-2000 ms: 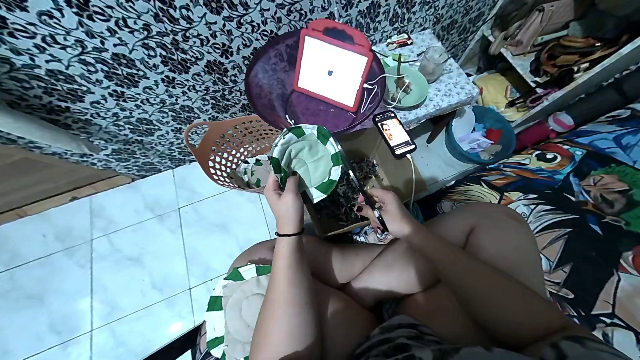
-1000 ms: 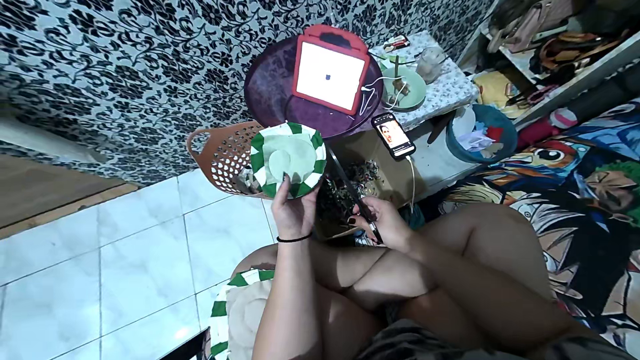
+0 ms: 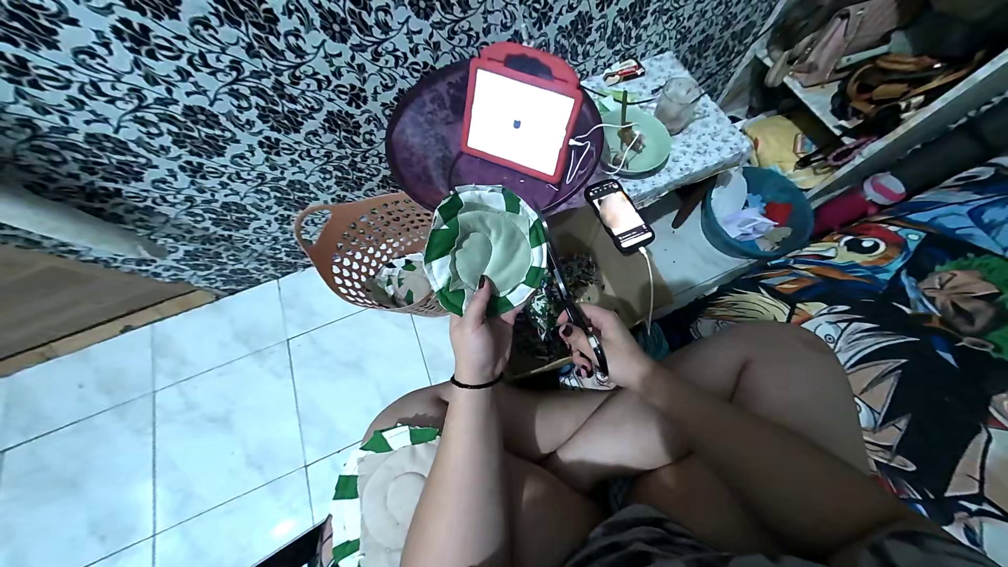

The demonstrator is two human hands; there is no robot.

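Note:
My left hand (image 3: 482,339) holds a round padded fabric piece (image 3: 492,252) by its lower edge, thumb on top. The piece has a pale centre with spiral stitching and a green and white border. My right hand (image 3: 602,342) grips the handles of long scissors (image 3: 568,303), whose blades point up along the right edge of the piece. Whether the blades touch the cloth cannot be told. A similar fabric piece (image 3: 386,496) lies at the lower left, partly behind my left forearm. Below the scissors, a cardboard box (image 3: 622,276) holds small cloth scraps.
An orange plastic basket (image 3: 346,236) with cloth inside stands at the left. Behind are a purple round stool (image 3: 425,134) bearing a red-cased tablet (image 3: 520,122), a green plate (image 3: 650,146) and a phone (image 3: 620,216) with a cable. A blue bin (image 3: 720,236) stands right.
Over the last two seconds, the fabric piece in my left hand has been turned and shifted. The scissors remain in my right hand beside it.

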